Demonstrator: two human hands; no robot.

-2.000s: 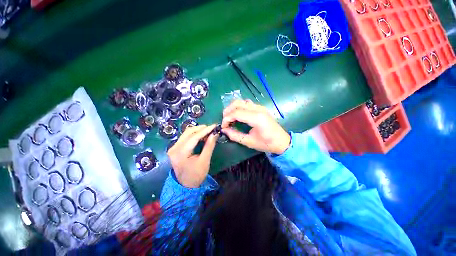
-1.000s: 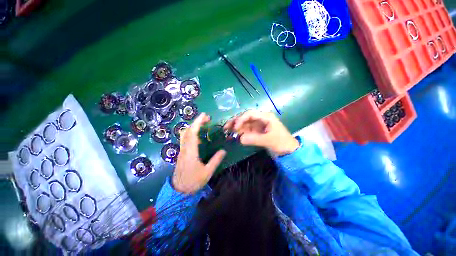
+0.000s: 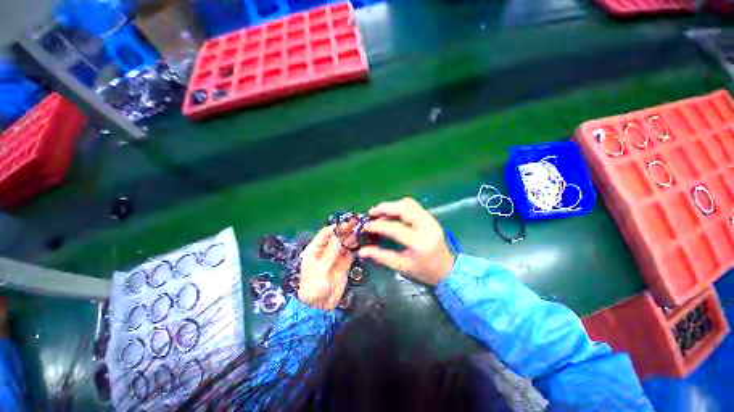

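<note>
My left hand and my right hand are together near the middle, holding a thin dark metal ring between their fingertips. The ring is small and blurred; whether a round unit is with it, I cannot tell. A loose pile of dark and silver round units lies left of and partly behind my left hand. A short end of a blue stick shows beside my right hand. The tweezers are not visible.
A white sheet with rows of rings lies at left. A blue box of white rings, loose rings and a coral tray are at right, above a coral bin. Another coral tray is across the belt.
The view has tilted up, showing the far trays. My hands, apart a second ago, have come together on a ring. The clear film scrap and tweezers are no longer visible.
</note>
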